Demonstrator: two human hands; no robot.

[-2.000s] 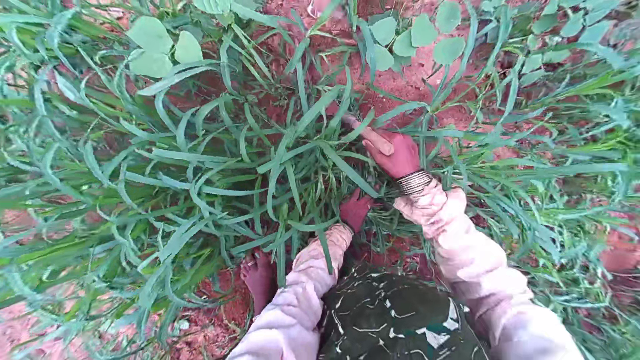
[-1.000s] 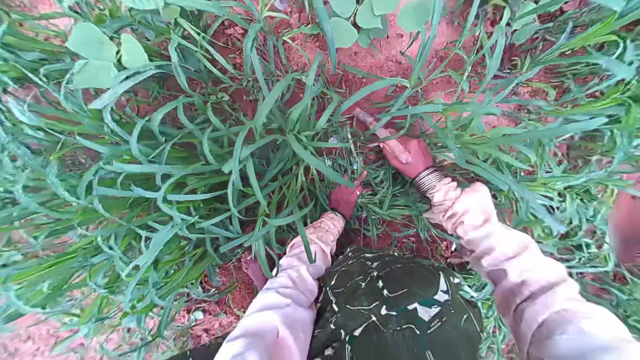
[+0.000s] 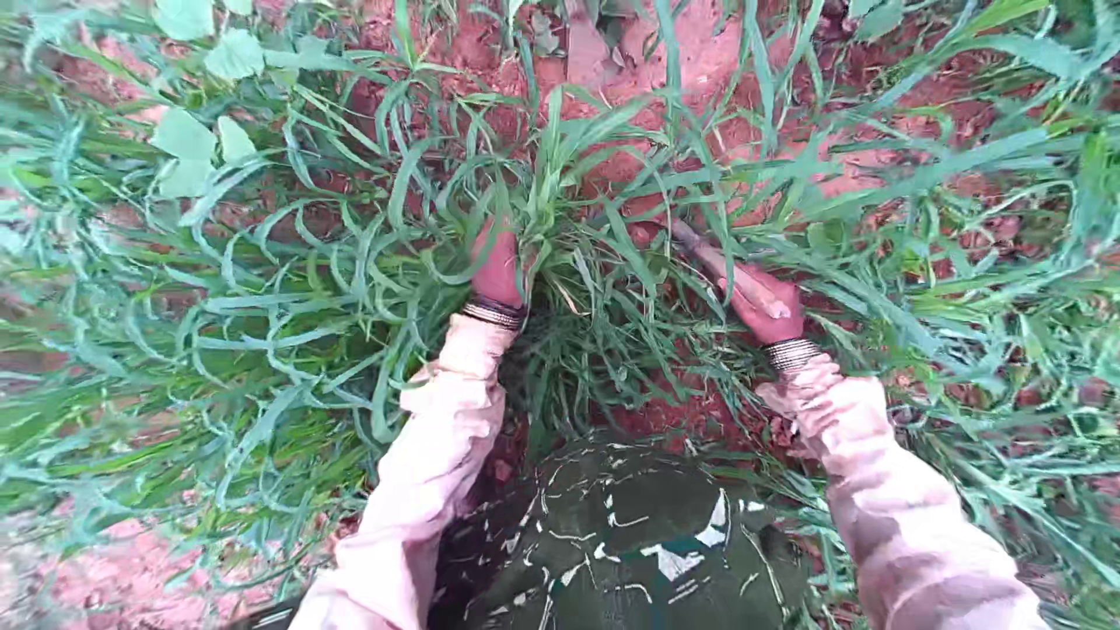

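My left hand (image 3: 499, 262) is in among a clump of green grass (image 3: 551, 192), at the clump's left side near its base. Blades hide its fingertips, and whether they close on stems is unclear. To the right, my right hand (image 3: 768, 306) is closed around the wooden handle (image 3: 735, 278) of a hand tool. The tool points up and left toward the reddish soil; leaves cover its far end, so its kind cannot be told. Cut or flattened grass (image 3: 612, 350) lies between my two hands.
Dense long-leaved grass (image 3: 262, 350) stands on the left, with more (image 3: 989, 367) on the right. Broad-leaved plants (image 3: 185, 140) grow at the upper left. Reddish bare soil (image 3: 700, 52) shows at the top. Dark patterned cloth (image 3: 647, 542) covers my lap, low in the middle.
My left hand has moved up, from the grass near my lap to the side of the standing clump. My right hand still holds the tool, now farther from my left hand. The view has shifted.
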